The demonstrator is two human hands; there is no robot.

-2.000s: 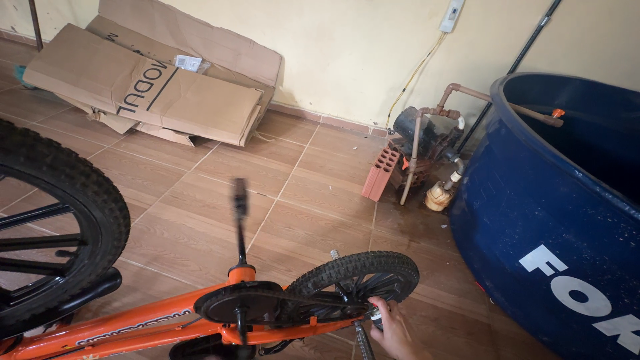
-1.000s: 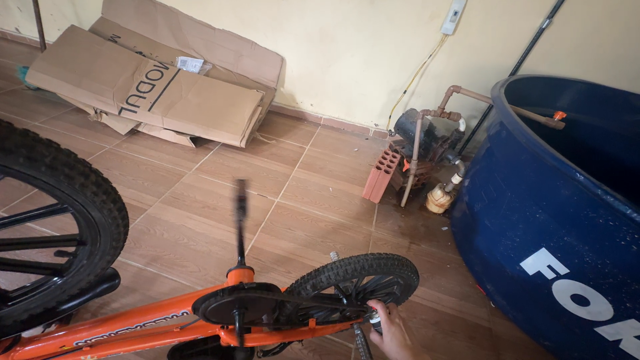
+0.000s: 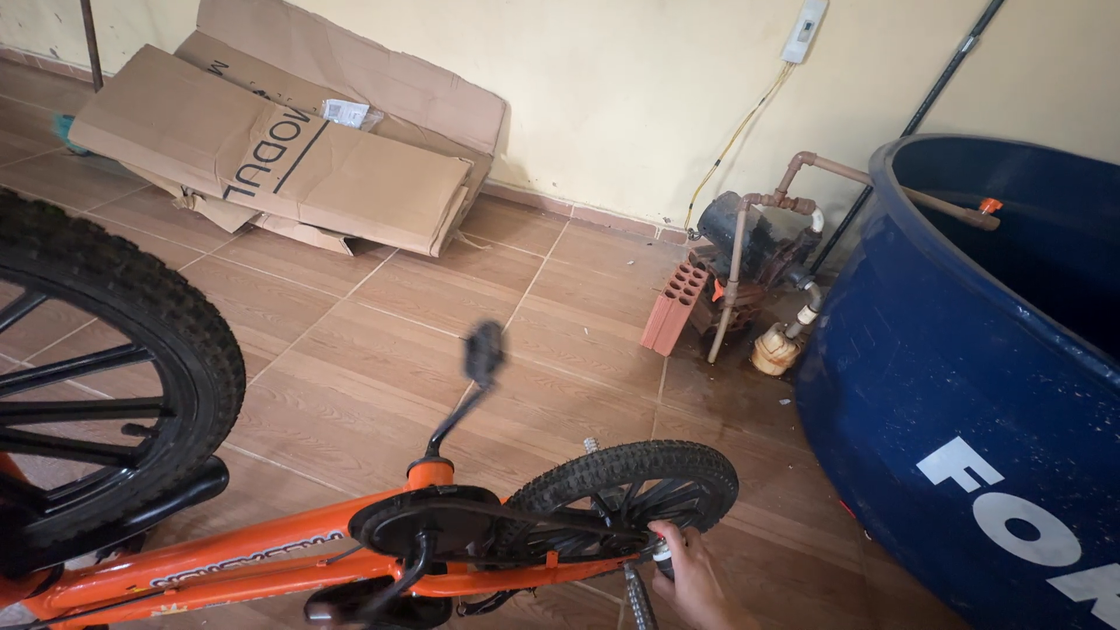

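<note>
My right hand (image 3: 691, 573) is at the lower centre right, closed around a small can-like object (image 3: 662, 558) with a red top, held against the hub area of the small black-spoked bicycle wheel (image 3: 630, 477). The orange bicycle frame (image 3: 289, 534) crosses the bottom of the view. Its black chain guard (image 3: 394, 525) is at the centre, with a blurred crank and pedal (image 3: 484, 352) standing up from it. A blurred skin-toned patch shows at the bottom edge beside a black part; whether it is my left hand is unclear. A larger knobby wheel (image 3: 206, 306) fills the left edge.
Flattened cardboard boxes (image 3: 376, 188) lean by the wall. A hollow clay brick (image 3: 674, 308) stands beside a pump (image 3: 731, 227) with brown pipes. A big blue water tank (image 3: 875, 350) takes up the right side. A peg (image 3: 639, 598) sticks out close to my right hand.
The raised crank and pedal have swung to a different angle, with the pedal now farther right. My right hand stays by the small wheel's hub.
</note>
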